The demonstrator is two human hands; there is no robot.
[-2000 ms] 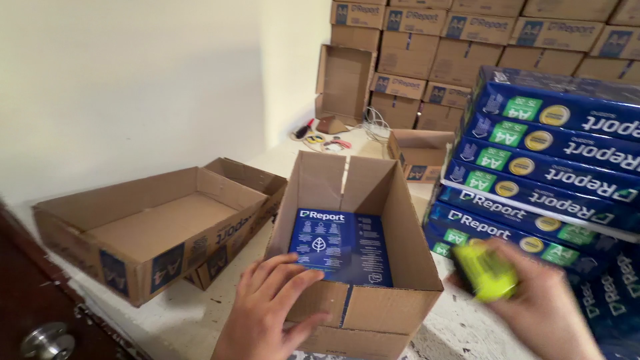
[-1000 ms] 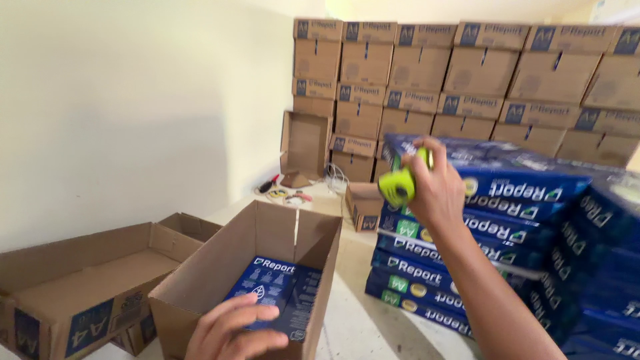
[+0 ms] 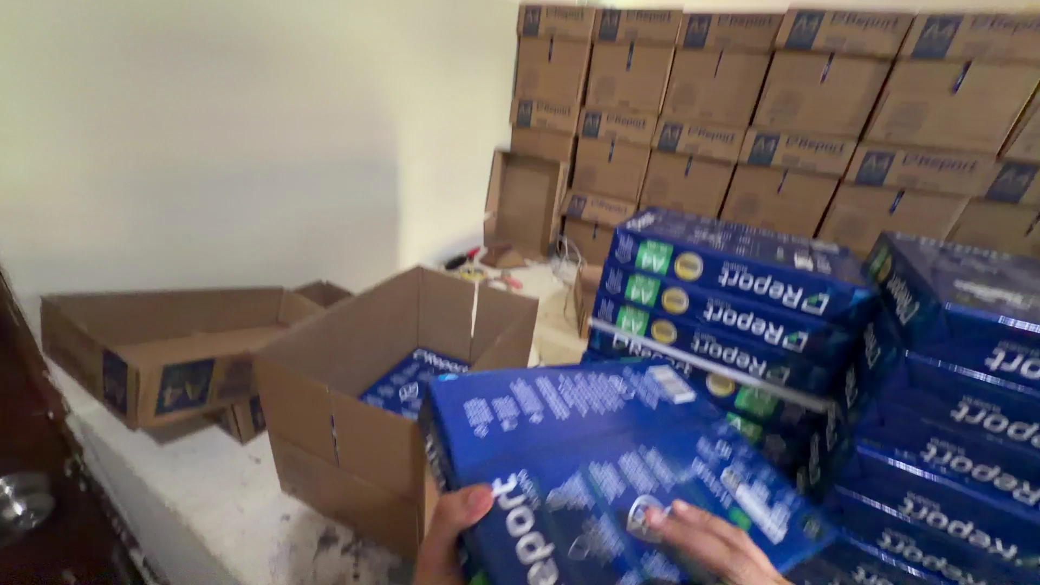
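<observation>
My left hand [image 3: 457,524] grips the left edge of a blue Report paper ream [image 3: 593,455], its thumb on top. The fingers of my right hand [image 3: 707,540] lie on the upper face of that ream, which is tilted in front of me, right of an open cardboard box [image 3: 341,431]. Inside the box lies another blue ream [image 3: 410,382]. Behind the held ream stands a stack of reams [image 3: 731,276]. Whether a second ream is under the held one, I cannot tell.
Another ream stack [image 3: 967,382] stands at the right. Shallow cardboard lids [image 3: 179,357] lie at the left on the white surface [image 3: 203,487]. Closed A4 cartons [image 3: 723,89] form a wall behind. A metal knob [image 3: 24,500] shows at the lower left. Cables [image 3: 566,253] lie near the wall.
My left hand has left the box and now grips a ream. My right hand has come down from the stack onto the same ream. The yellow-green object it held is no longer visible.
</observation>
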